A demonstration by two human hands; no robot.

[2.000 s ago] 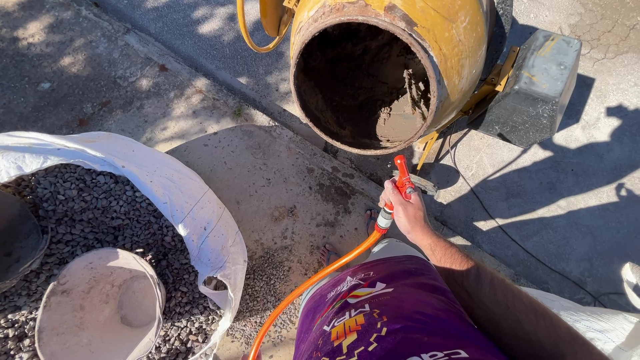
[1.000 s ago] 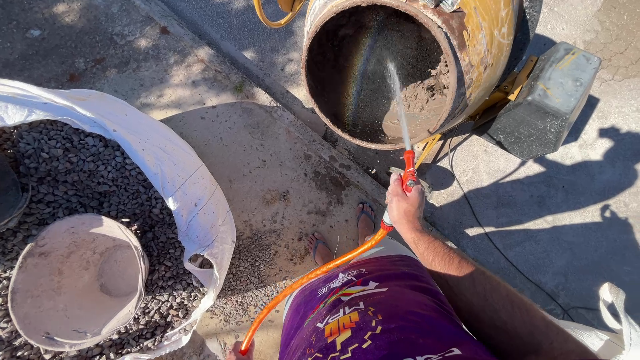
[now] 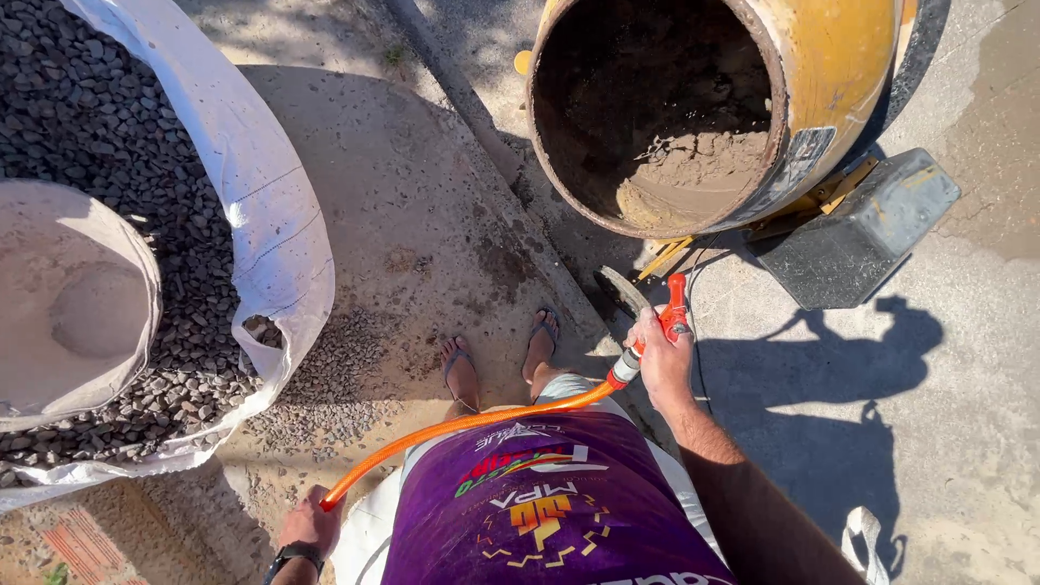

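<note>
My right hand [image 3: 666, 357] is closed around a red spray nozzle [image 3: 675, 305], just below the mouth of a yellow concrete mixer [image 3: 829, 73]. No water jet shows from the nozzle. Wet grey-brown mix [image 3: 707, 175] lies in the lower part of the drum, whose far interior is in deep shadow. An orange hose [image 3: 471, 422] runs from the nozzle across my front to my left hand [image 3: 310, 522], which grips it at lower left and wears a dark wristband.
A white bulk bag [image 3: 280, 211] of gravel [image 3: 187, 268] stands at left, a mortar-crusted bucket [image 3: 89, 309] on top. The mixer's dark housing [image 3: 861, 236] juts out at right. A cable runs over the concrete, and a ledge edge crosses before my sandalled feet.
Water sprayed from the nozzle into the drum one second ago; now the jet is gone. The left hand, barely visible at the lower edge then, shows plainly on the hose. The view has shifted.
</note>
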